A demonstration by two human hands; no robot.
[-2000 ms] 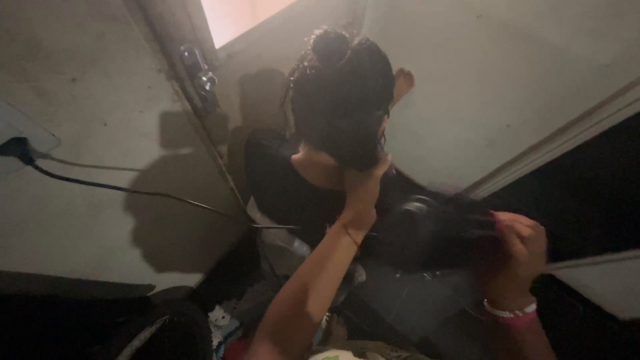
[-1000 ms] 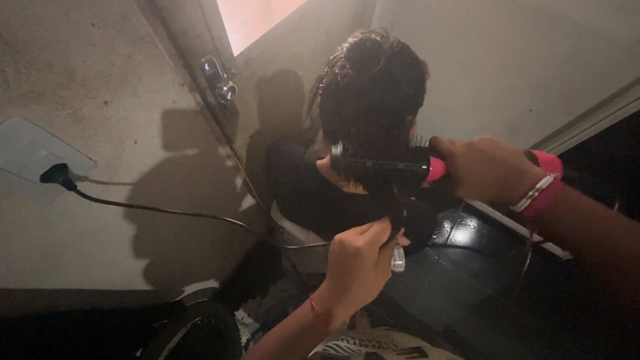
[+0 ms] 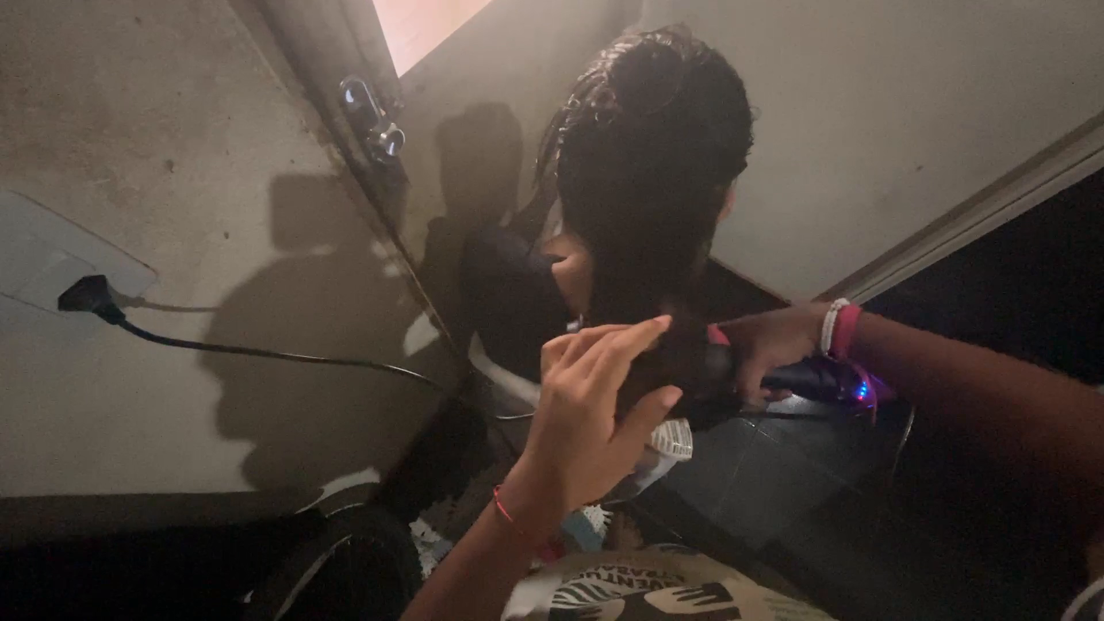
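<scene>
A seated person's dark hair (image 3: 647,164) is in front of me, seen from behind, with part of it gathered up on top. My right hand (image 3: 776,341) is closed on the handle of a hot-air brush (image 3: 815,379), whose blue and red lights glow past my wrist. The brush's round head is blurred and mostly hidden among the lower hair. Beside it, my left hand (image 3: 595,397) has its fingers and thumb apart near the hair ends; nothing shows in its grasp.
A black plug (image 3: 86,296) sits in a wall outlet at left, its cord (image 3: 276,354) running toward the person. A door handle (image 3: 373,121) stands left of the head. A printed cloth (image 3: 655,591) lies at the bottom, and a dark round object (image 3: 354,561) is at lower left.
My right hand and the brush have moved down from behind the neck toward the hair ends. My left hand was closed by the hair ends one second ago; its fingers are now spread.
</scene>
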